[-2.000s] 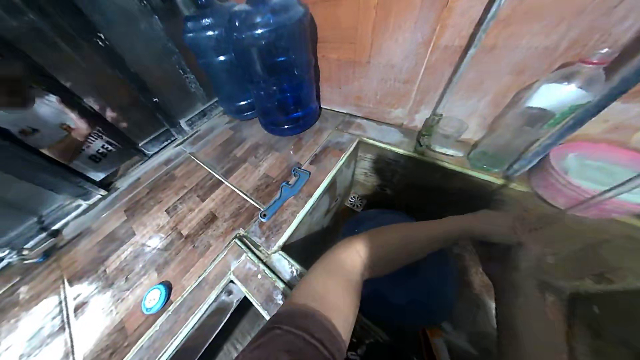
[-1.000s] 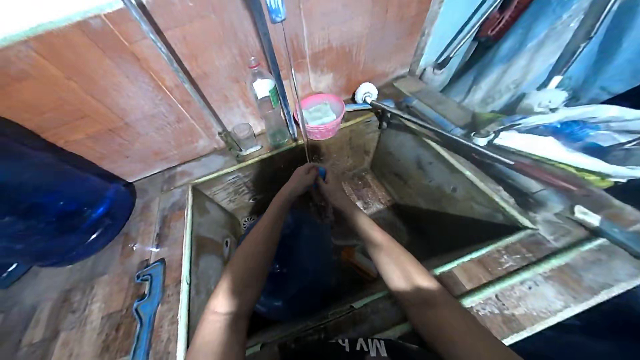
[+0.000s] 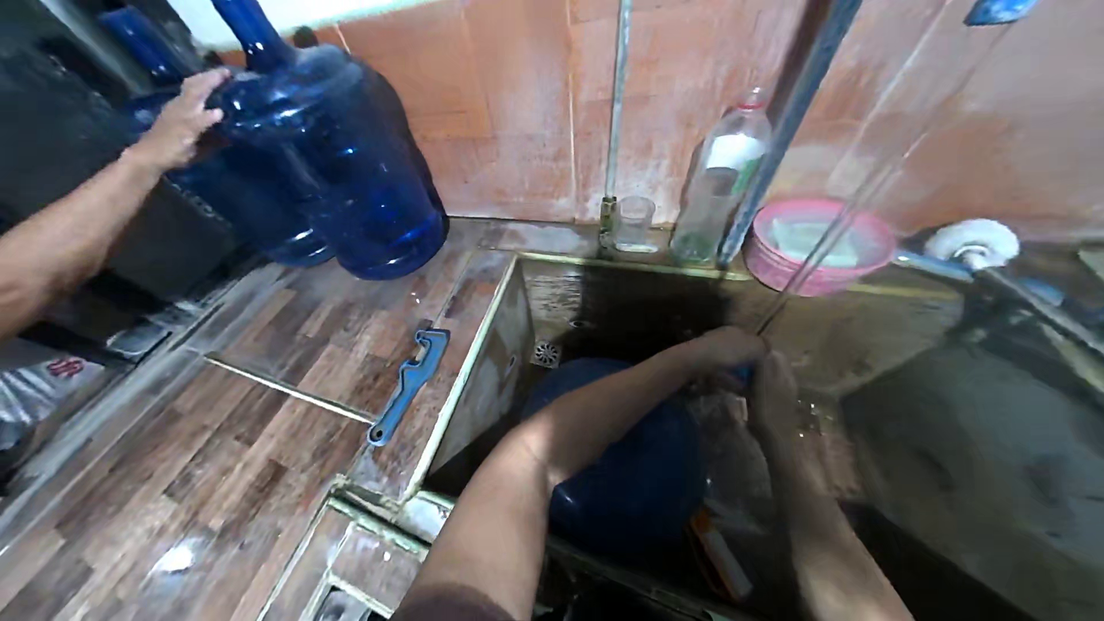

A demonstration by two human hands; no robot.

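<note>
My left hand (image 3: 729, 349) and my right hand (image 3: 772, 371) meet above the sink basin, below a thin stream of water (image 3: 841, 220). Between them shows a small blue object (image 3: 742, 373), mostly covered by fingers; my left hand is closed around it, while the right hand's grip is blurred. Under my left forearm, a large blue plastic water jug (image 3: 625, 483) lies in the tiled sink (image 3: 474, 379), partly hidden by the arm. An orange and white object (image 3: 718, 552) rests low in the basin beside the jug.
Another person's hand (image 3: 181, 125) touches standing blue jugs (image 3: 345, 164) at the left. A blue tool (image 3: 410, 384) lies on the wood-patterned counter. Behind the sink are a clear cup (image 3: 636, 222), a plastic bottle (image 3: 720, 190), a pink basin (image 3: 819, 276) and a round white brush (image 3: 975, 241).
Another person's hand is now at the standing jugs, where none touched them two seconds ago. The view has swung left since one second ago; my hands remain together over the sink.
</note>
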